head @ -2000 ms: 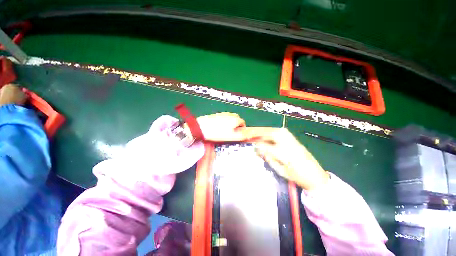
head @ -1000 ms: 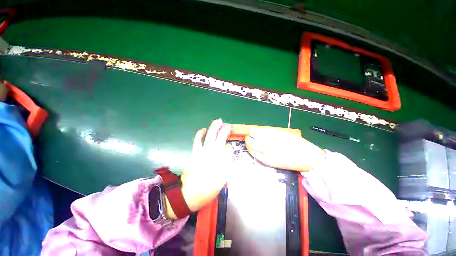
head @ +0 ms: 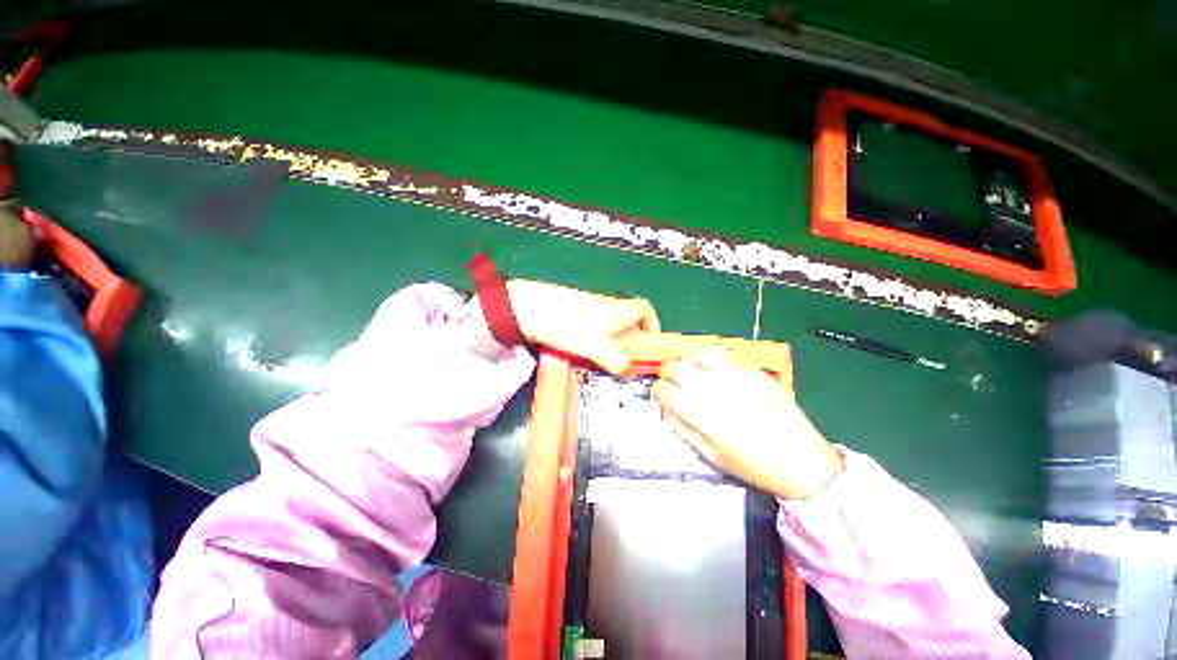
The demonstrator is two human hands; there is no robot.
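A black tablet unit [head: 582, 542] with a large shiny silver-white rectangle [head: 669, 554] lies in a red-orange frame [head: 545, 516] in front of me. Its far end shows a detailed board strip [head: 622, 432], and a small green-and-white patch [head: 590, 645] sits near its left edge. My left hand [head: 581, 322] is at the frame's far left corner, fingers bent over the rim. My right hand [head: 742, 419] lies over the far right part, fingertips at the far rim and board. Whether the fingers hold a small part cannot be seen.
A thin black pen-like tool [head: 878, 348] lies at right. Another framed unit [head: 942, 191] is on the green conveyor [head: 581, 142] beyond the chipped edge strip. Stacked trays [head: 1113, 438] stand at far right. A person's blue sleeve [head: 52, 400] and a red-orange frame [head: 88, 277] are at left.
My left hand has moved from over the unit's left side to the far left corner. My right fingertips have drawn in to the far rim. The framed unit beyond appears further right.
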